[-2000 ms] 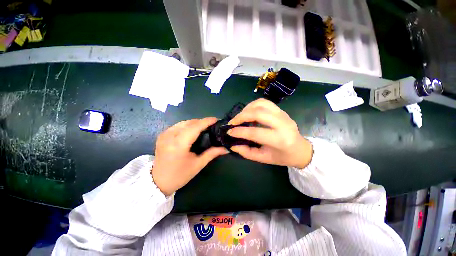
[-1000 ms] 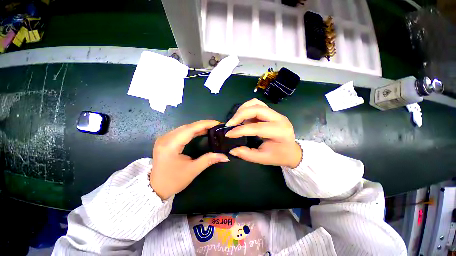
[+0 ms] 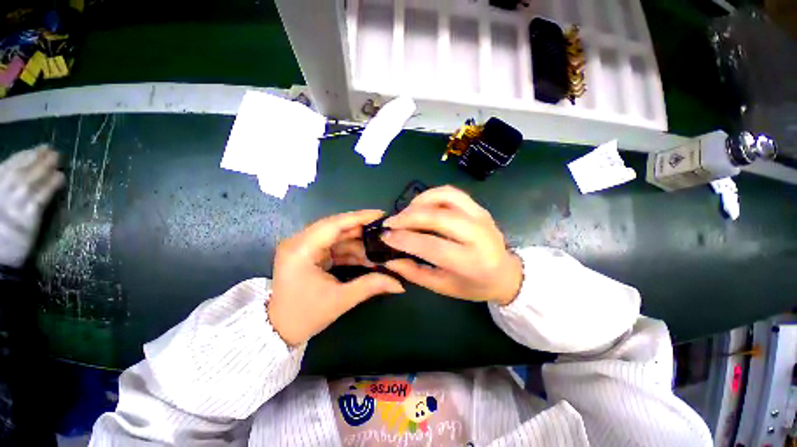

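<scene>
My left hand (image 3: 328,275) and my right hand (image 3: 454,244) hold a small black watch head (image 3: 377,241) between their fingertips, above the middle of the bench. My fingers cover much of it, and no gold flex shows. A black open watch case (image 3: 409,194) lies on the bench just beyond my right fingers, partly hidden by them. Stacked display modules (image 3: 496,147) with gold flex lie near the tray edge.
White wipes (image 3: 276,140) lie by the rail (image 3: 166,94), with thin tweezers (image 3: 341,133) beside them. A blister tray (image 3: 516,113) is beyond. A solvent bottle (image 3: 690,164) stands at right. Another person's gloved hand (image 3: 24,201) is at far left.
The assembled watch head at left is gone from its place, and another person's gloved hand has appeared at far left. My hands have shifted slightly around the black piece, and my left fingers are more curled.
</scene>
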